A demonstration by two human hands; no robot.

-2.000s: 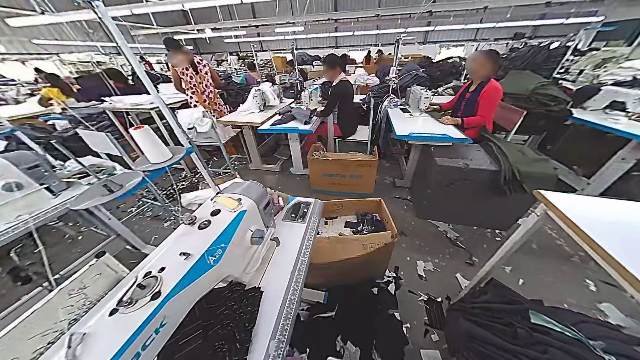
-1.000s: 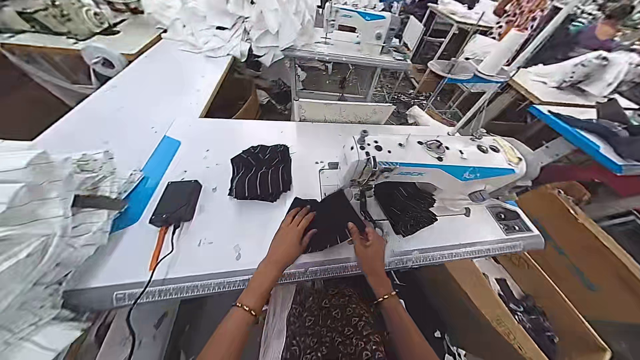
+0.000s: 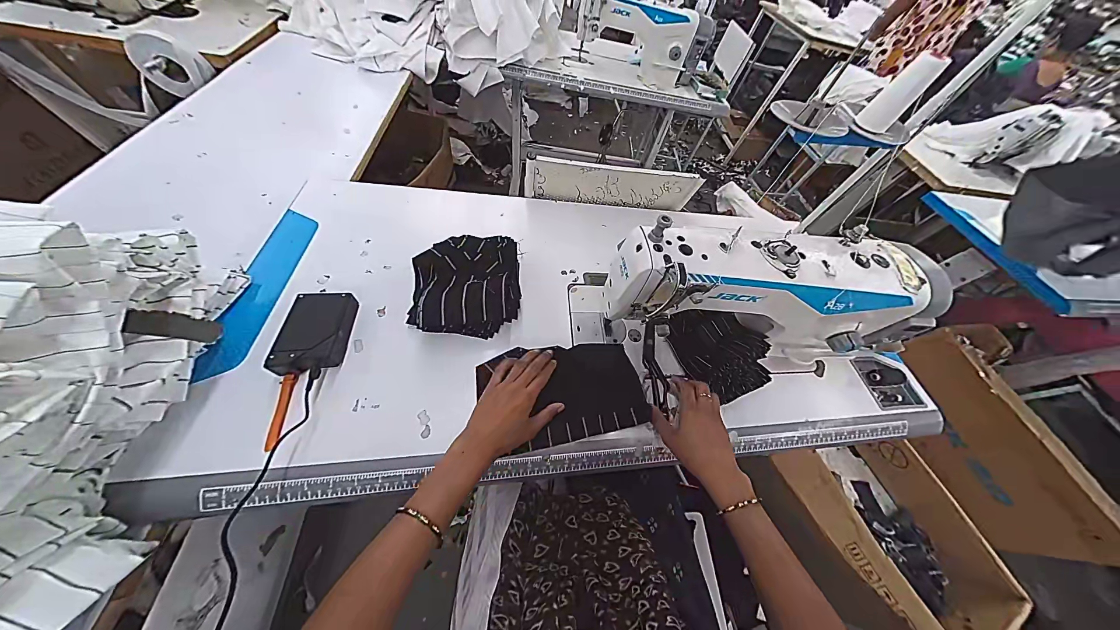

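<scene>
A black fabric piece with short white stripes (image 3: 595,389) lies on the white table of a Jack sewing machine (image 3: 770,280), left of and below its needle area. My left hand (image 3: 516,402) rests flat on its left part, fingers apart. At its right edge, my right hand (image 3: 696,424) has thumb and fingers around dark material, perhaps the cloth's edge; what exactly it grips is unclear. A stack of striped black pieces (image 3: 465,286) sits behind my left hand. Under the machine arm lies another bunch of black striped pieces (image 3: 719,350).
At the left are a black box (image 3: 312,332) with a cable, an orange stick (image 3: 280,411) and a heap of white striped cloth (image 3: 79,376). A measuring tape (image 3: 560,462) runs along the table's front edge. Cardboard boxes (image 3: 1006,437) stand at the right, and another sewing machine (image 3: 647,39) stands behind.
The view has swung down from the room to the table. Since one second ago, the black piece has shifted left, away from the needle area, and lies flatter under my left hand.
</scene>
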